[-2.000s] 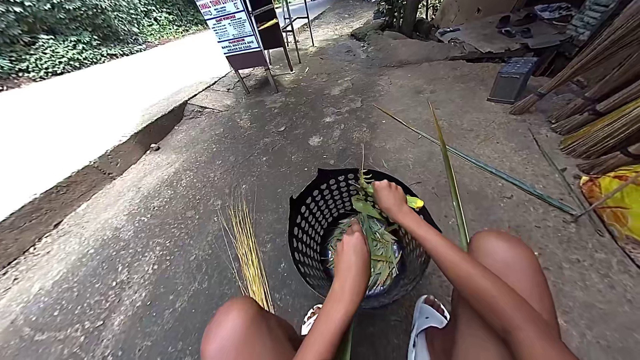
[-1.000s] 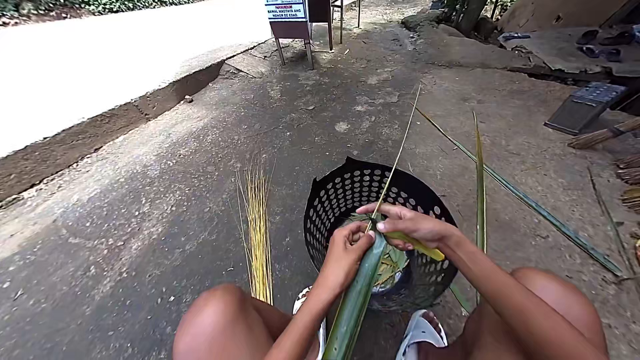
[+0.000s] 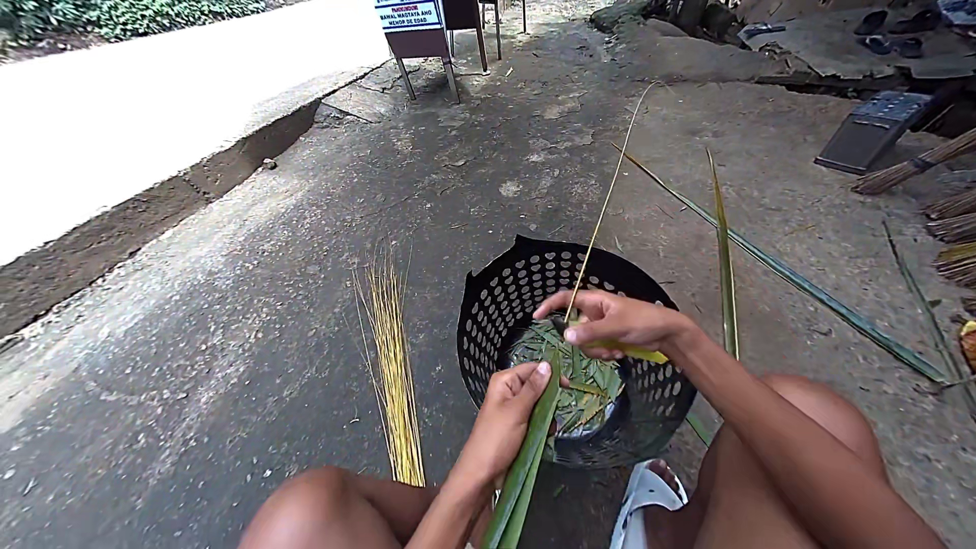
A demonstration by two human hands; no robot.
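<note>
My left hand (image 3: 512,404) grips a long green palm leaflet (image 3: 528,465) near its upper end, over the near left rim of a black perforated plastic basket (image 3: 496,305). Just up and to the right, my right hand (image 3: 614,324) holds a knife with a yellow handle (image 3: 637,351), its blade mostly hidden by the fingers. A thin pale leaf rib (image 3: 608,194) rises from that hand. Green leaf scraps (image 3: 587,381) lie inside the basket. Left of the basket, a bundle of thin yellow ribs (image 3: 393,374) rests on the pavement.
Two long leaflets lie right of the basket, one nearly upright in view (image 3: 724,267), one slanting (image 3: 823,293). Stick brooms (image 3: 915,162) and a dark box-like object (image 3: 873,131) are at the right. A signboard (image 3: 415,34) stands ahead. My knees flank the basket; a white sandal (image 3: 644,496) shows below.
Both hands were lower over the basket two seconds ago, then close together at the leaflet's top one second ago. Now they are apart, the right hand farther up with the rib.
</note>
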